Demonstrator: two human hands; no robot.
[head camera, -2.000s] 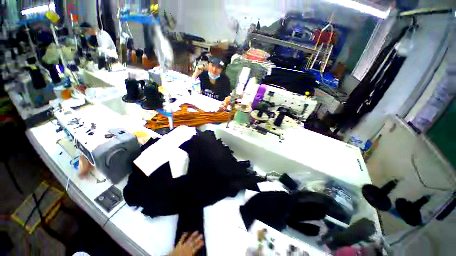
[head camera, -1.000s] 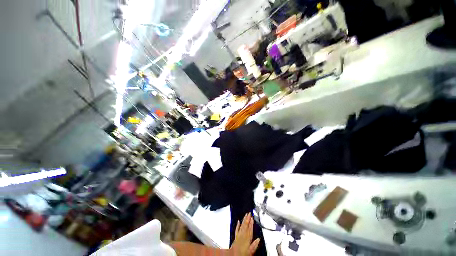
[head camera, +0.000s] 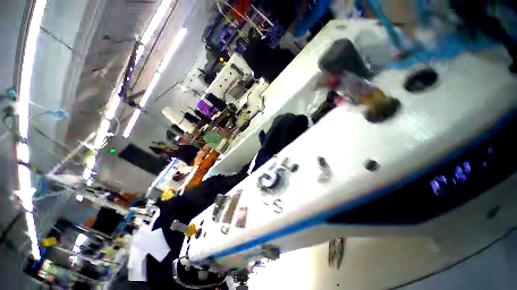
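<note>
The white lockstitch machine head (head camera: 300, 198) with a blue stripe fills the right of the head view, close up and tilted. Its dark control panel (head camera: 431, 190) shows lit marks. The curved metal take-up lever guard (head camera: 190, 277) is at the head's lower left end. Black garment panels (head camera: 195, 201) lie behind and left of the machine, with white sheets (head camera: 146, 249) on them. Thread snips (head camera: 335, 252) lie on the bright surface below the head. Neither of my hands is in the picture.
Orange fabric strips (head camera: 202, 168) lie on the opposite table beyond the black heap. Another machine (head camera: 229, 79) and a purple thread cone (head camera: 204, 107) stand further back. A blurred dark cone-like object (head camera: 343, 56) is near the machine top. Ceiling lights run at left.
The view has swung and tilted strongly, and the machine head now looms large. My left hand, earlier on the black strip, has left the picture. The person opposite no longer shows clearly.
</note>
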